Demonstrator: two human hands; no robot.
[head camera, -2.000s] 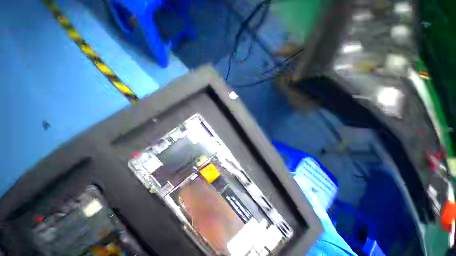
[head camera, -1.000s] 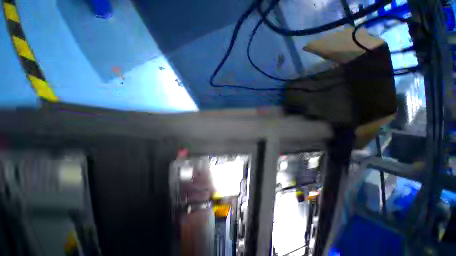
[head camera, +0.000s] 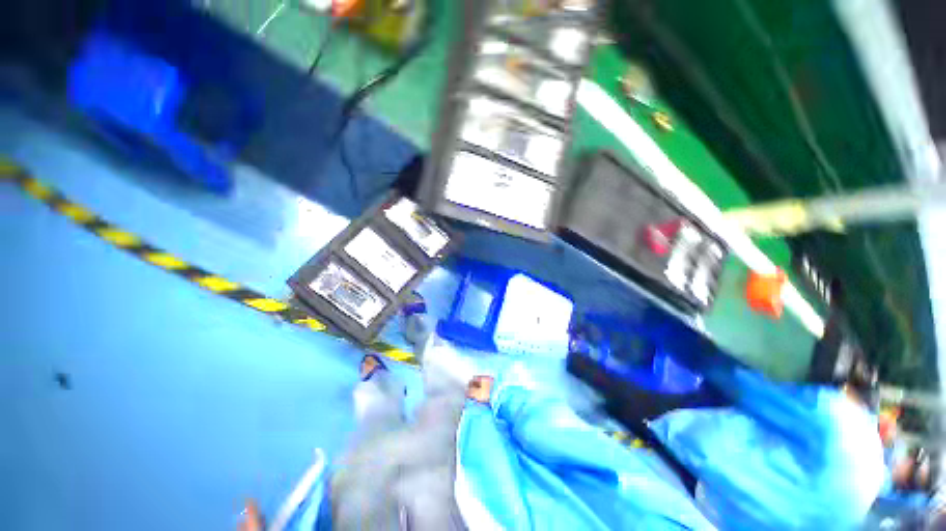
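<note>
A dark component tray (head camera: 330, 255) with several silvery phone units (head camera: 379, 259) in its pockets lies left of the bench end, in front of my feet. My right hand (head camera: 479, 388) is small at the end of a blue sleeve, below that tray and apart from it; its fingers are too blurred to read. My left hand (head camera: 252, 515) is partly cut off by the bottom edge, small and blurred. A longer tray (head camera: 440, 171) of phone units stands on the green bench. Another dark tray (head camera: 612, 202) beside it holds a red item and pale units.
A blue stool (head camera: 472, 303) with a white-topped piece stands under the bench edge. Another blue stool (head camera: 130, 88) is at upper left. An orange bin (head camera: 766, 292) sits on the mat. A person in a blue smock (head camera: 778, 446) is at right. Yellow-black tape (head camera: 166, 258) crosses the floor.
The view has swung and pulled back. The tray that filled the lower view now appears smaller and farther off. My body, both hands and the bench trays now show.
</note>
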